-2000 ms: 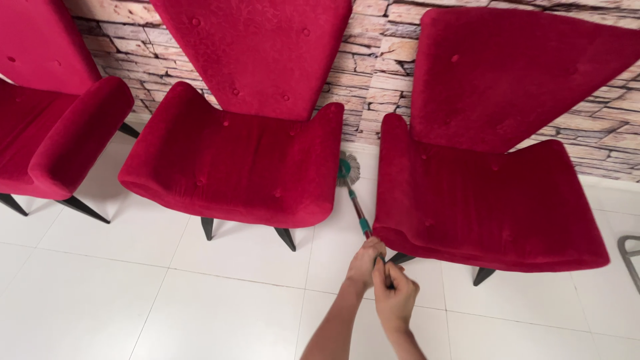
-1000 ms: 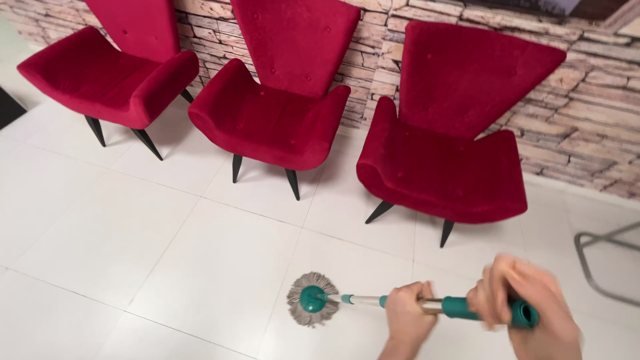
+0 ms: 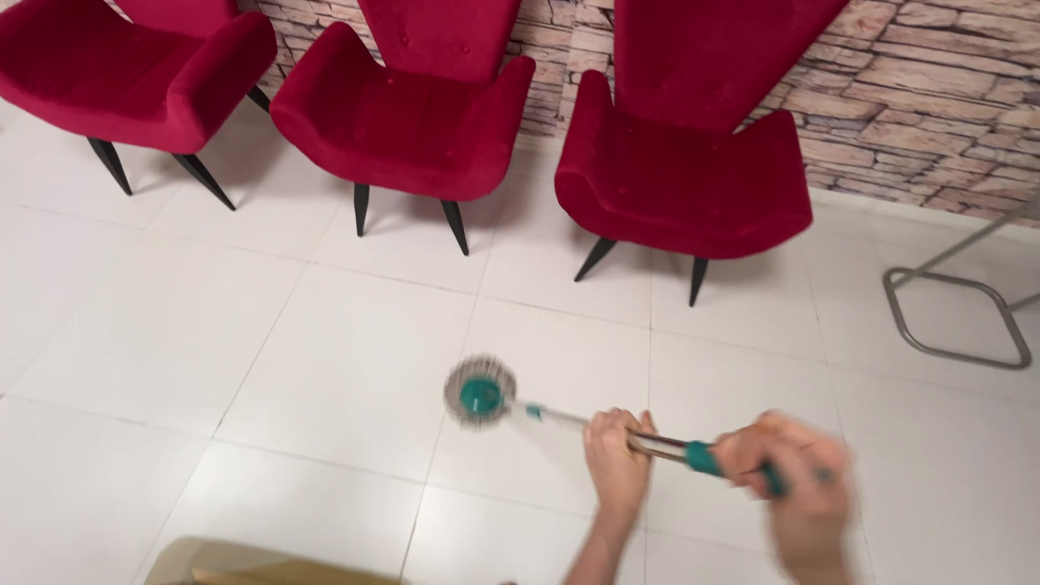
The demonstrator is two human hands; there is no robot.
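Observation:
A round mop head (image 3: pixel 480 392) with a green plastic hub and grey fringe is on the white tiled floor, mid-view. Its metal pole (image 3: pixel 665 446) slants down to the right. Around the middle of the pole, my left hand (image 3: pixel 619 455) is closed. My right hand (image 3: pixel 792 467), blurred, grips the green handle (image 3: pixel 703 457) near the upper end of the pole.
Three red upholstered armchairs, left (image 3: pixel 134 69), middle (image 3: pixel 406 122) and right (image 3: pixel 686 171), stand along a stone-patterned wall (image 3: pixel 934 106). A grey metal tube frame (image 3: pixel 959 355) is at right. A brownish object (image 3: pixel 268 565), partly cut off, lies at the bottom edge.
The mop head has moved from between two chairs out onto the open floor in front of them. My hands were close together two seconds ago and are now spread along the pole.

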